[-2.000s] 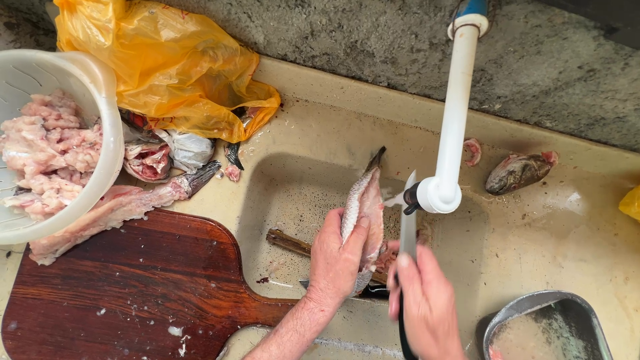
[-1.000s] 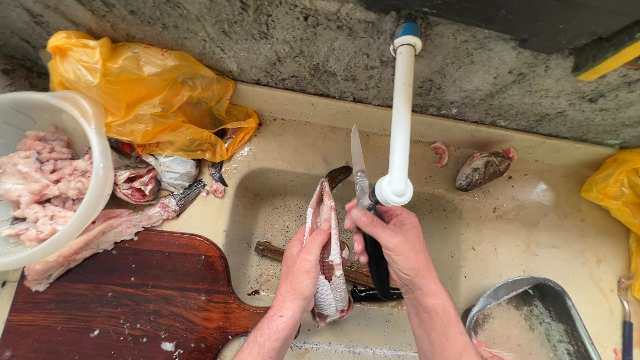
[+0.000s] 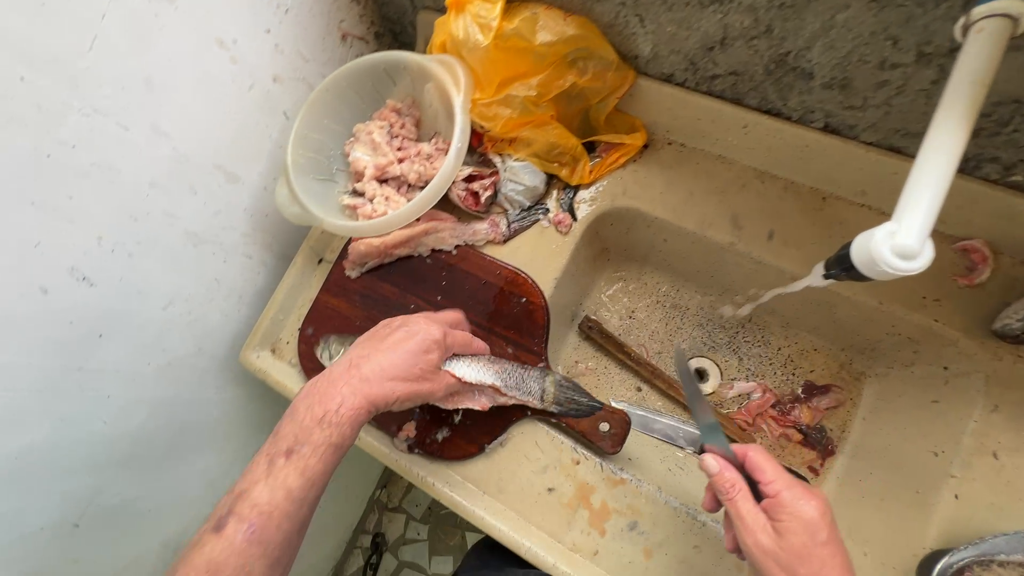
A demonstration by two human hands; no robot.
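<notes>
My left hand (image 3: 400,360) grips a scaly fish (image 3: 512,382) laid over the dark wooden cutting board (image 3: 472,288), its dark tail pointing right above the board's handle. The fish's middle is hidden under the hand. My right hand (image 3: 772,508) holds a knife (image 3: 704,408) by its dark handle over the sink's front edge, blade up. Behind that knife, a second metal blade (image 3: 660,426) and a wooden stick (image 3: 632,356) lie in the sink (image 3: 664,264). Reddish fish guts (image 3: 788,412) are by the drain (image 3: 704,374).
A plastic bowl of pale fish flesh (image 3: 292,152) stands behind the board, beside a skinned fish piece (image 3: 424,238), fish heads and a yellow plastic bag (image 3: 536,88). Water runs from the white pipe tap (image 3: 896,248). A metal container (image 3: 988,552) is at the lower right.
My left hand has carried the fish from over the sink to the cutting board. My right hand still holds the knife. The view has swung left. Guts now show on the sink floor.
</notes>
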